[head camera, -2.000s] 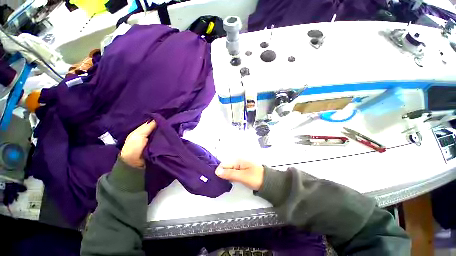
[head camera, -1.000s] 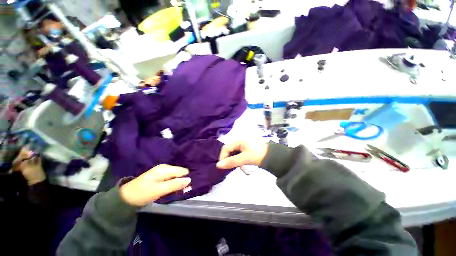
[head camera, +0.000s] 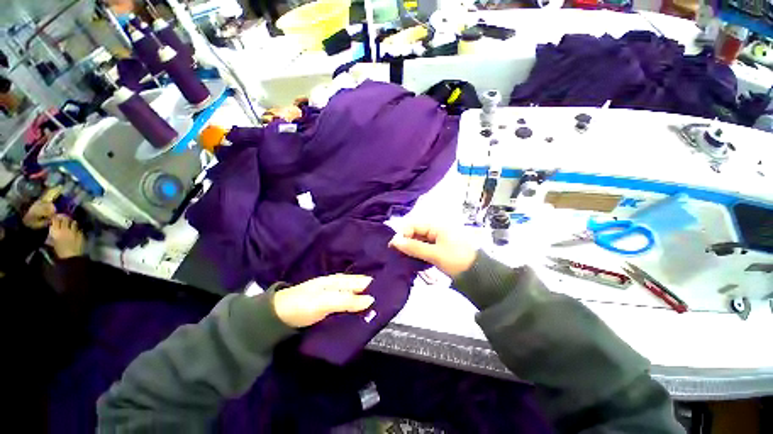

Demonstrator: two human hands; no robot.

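A dark purple garment piece (head camera: 373, 153) lies heaped on the table left of the sewing machine's needle area (head camera: 483, 199). Its near end hangs over the front edge and carries a small white tag (head camera: 370, 315). My left hand (head camera: 324, 299) lies nearly flat on this end, fingers pointing right. My right hand (head camera: 434, 248) pinches the cloth's right edge between thumb and fingers, left of and below the needle area. The cloth is away from the presser foot. Both hands are bare below green-grey sleeves.
Blue-handled scissors (head camera: 623, 236) and two red thread snips (head camera: 593, 271) lie right of the needle area. Another machine (head camera: 127, 169) with purple cones (head camera: 148, 120) stands left. Another person's hand (head camera: 65, 236) shows at far left. More purple garments (head camera: 627, 72) lie behind the machine head.
My left hand has let go of its earlier grasp and lies flat on the cloth. The near end has shifted over the table edge. The view has swung left, showing more of the left machine.
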